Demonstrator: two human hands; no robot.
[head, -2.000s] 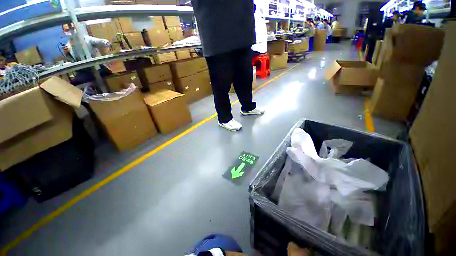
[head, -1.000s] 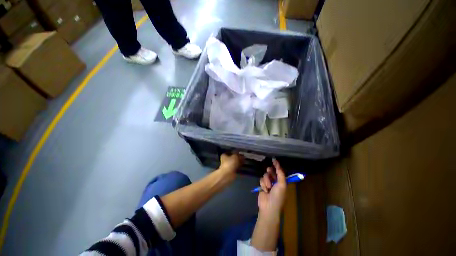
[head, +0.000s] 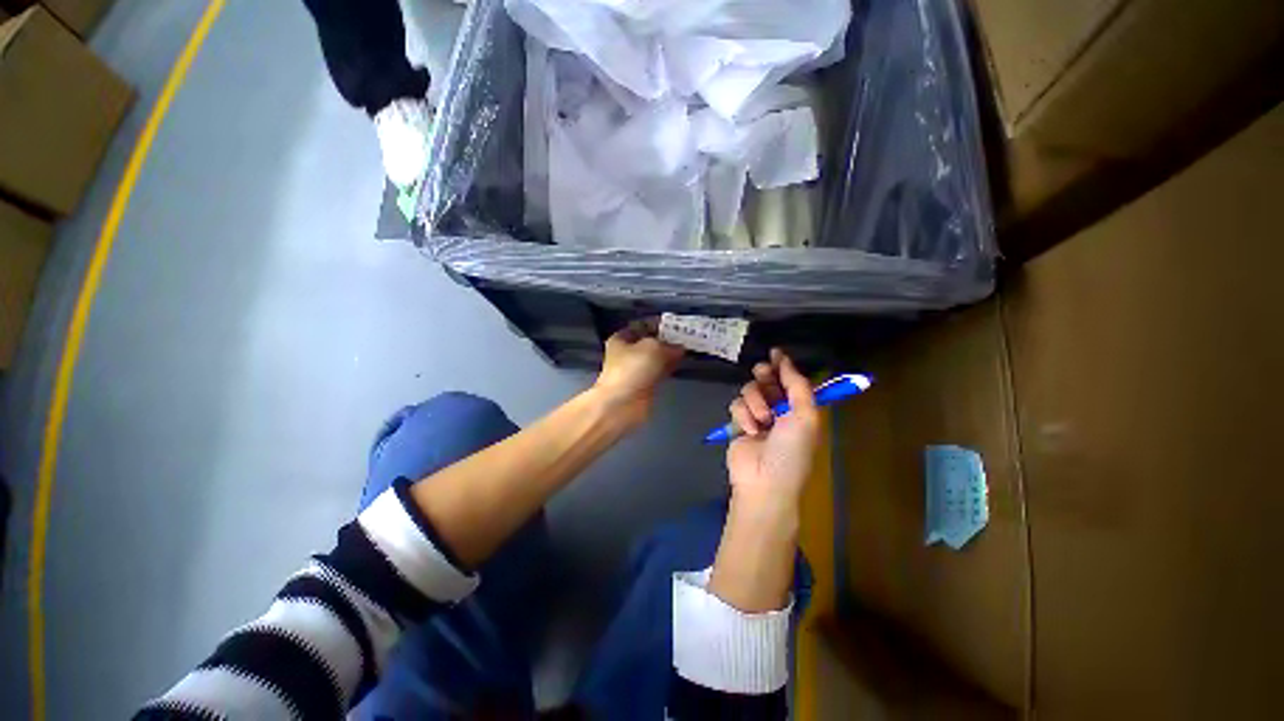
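A black tote (head: 563,318) stands on the floor in front of me, its rim covered by a clear plastic liner bag (head: 704,268). White sheets or bags (head: 620,176) lie inside, with pale tube-like parts beside them. A small white printed label (head: 704,334) is at the tote's near side. My left hand (head: 638,369) has its fingertips at the label's left edge and seems to pinch it. My right hand (head: 772,423) holds a blue pen with a white part (head: 845,387), just right of and below the label.
Large brown cartons (head: 1155,366) stand close on my right, one with a light blue label (head: 956,496). More cartons (head: 57,113) are at the upper left. A person's leg and white shoe (head: 403,141) are left of the tote. A yellow floor line (head: 87,338) runs along the left.
The view has tipped down and closer to the tote. Both hands have come into view since two seconds ago. Since one second ago, the label shows more fully between them.
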